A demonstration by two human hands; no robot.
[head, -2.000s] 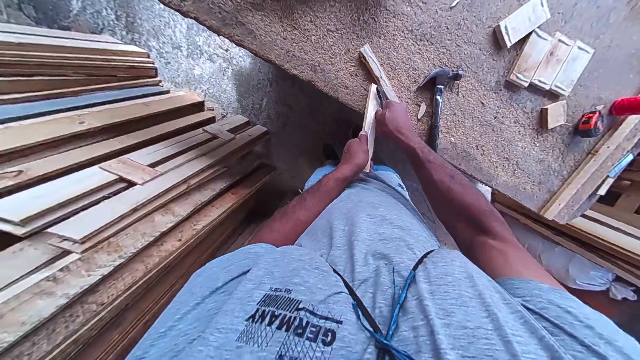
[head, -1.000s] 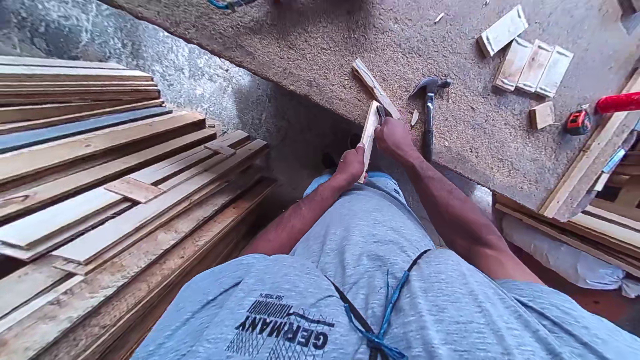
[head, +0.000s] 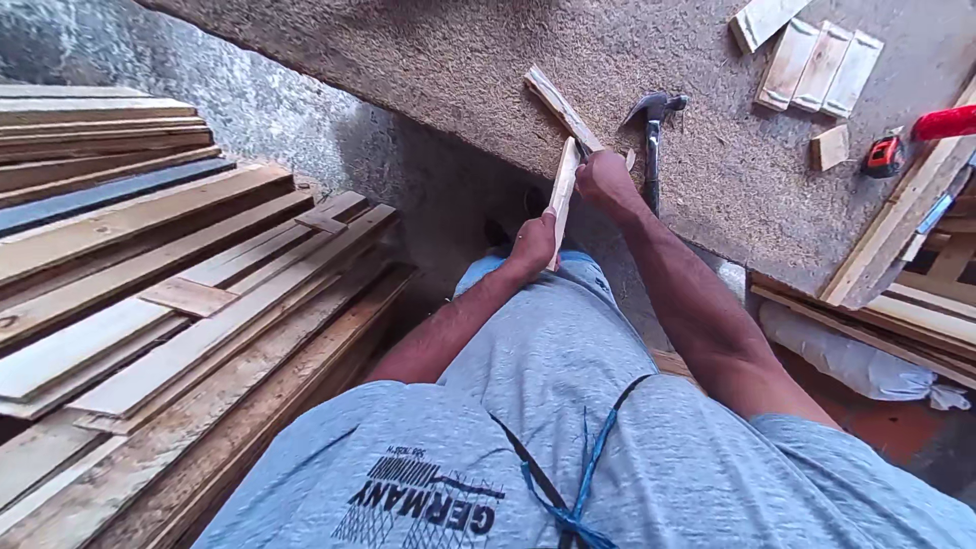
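Note:
My left hand (head: 536, 242) grips the lower end of a small wooden strip (head: 563, 187), held up on a slant in front of my waist. My right hand (head: 606, 179) is closed on a small dark tool (head: 582, 149), perhaps a knife, whose visible part touches the strip near its upper end; my fingers hide the rest. Behind my right hand, a second wooden strip (head: 560, 105) lies on the edge of the workbench (head: 473, 84). A claw hammer (head: 653, 141) lies just right of that hand, its handle partly behind my forearm.
Stacked wooden boards (head: 229, 282) fill the left side. On the bench at right lie several short wooden pieces (head: 820, 67), a small wood block (head: 829, 147), a red tape measure (head: 884, 157) and a red object (head: 945, 122). Sawdust and shavings cover the bench top.
The view has shifted slightly. Both hands keep hold of the strip and the small tool, with only small movements. The hammer and the second strip stay on the bench.

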